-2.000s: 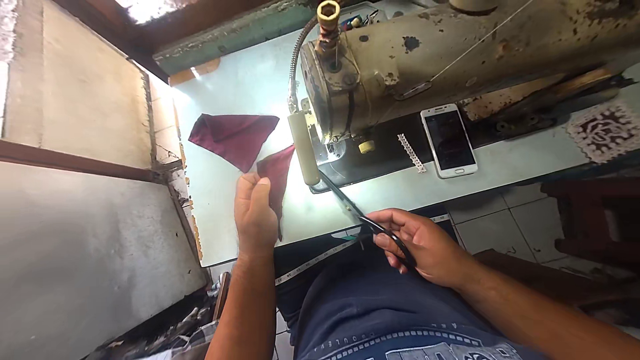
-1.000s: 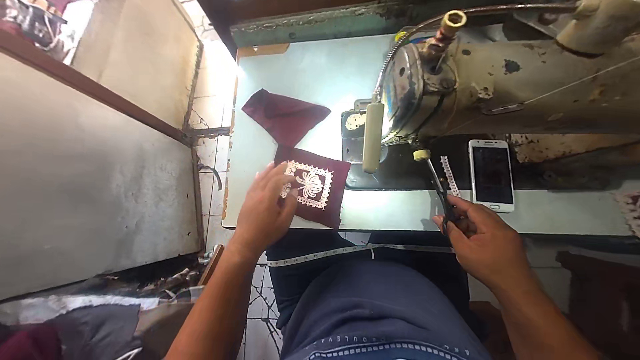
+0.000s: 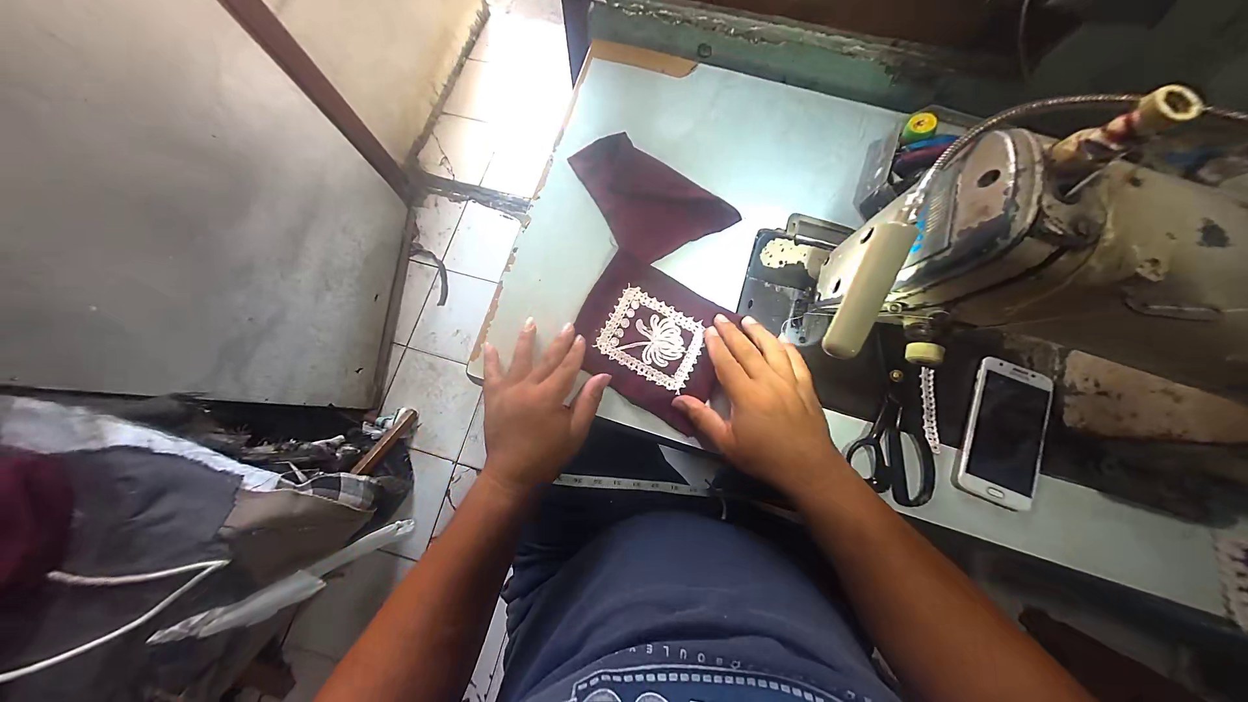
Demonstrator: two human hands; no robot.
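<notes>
A maroon fabric piece (image 3: 597,310) with a white lace square and flower motif (image 3: 665,341) lies flat near the table's front edge. My left hand (image 3: 534,405) is spread at its left side, fingertips by the cloth's edge. On its right side rests my right hand (image 3: 770,400), fingers extended, holding nothing. A second maroon cloth piece (image 3: 651,200), folded, lies just behind and meets the first at a corner. Black-handled scissors (image 3: 895,448) lie right of my right hand, their blades partly over the dark machine bed.
A worn sewing machine (image 3: 1014,224) with a cream lamp (image 3: 871,291) stands at the right. Near it are a white phone (image 3: 1006,434), a lace strip (image 3: 929,409) and a box of thread (image 3: 877,171). A tape measure (image 3: 634,483) hangs below the table edge (image 3: 975,507). Fabrics (image 3: 146,507) lie at lower left.
The scissors, in my right hand before, now lie on the table. My right hand has moved left onto the lace-trimmed cloth. My left hand has moved from its top to its left edge.
</notes>
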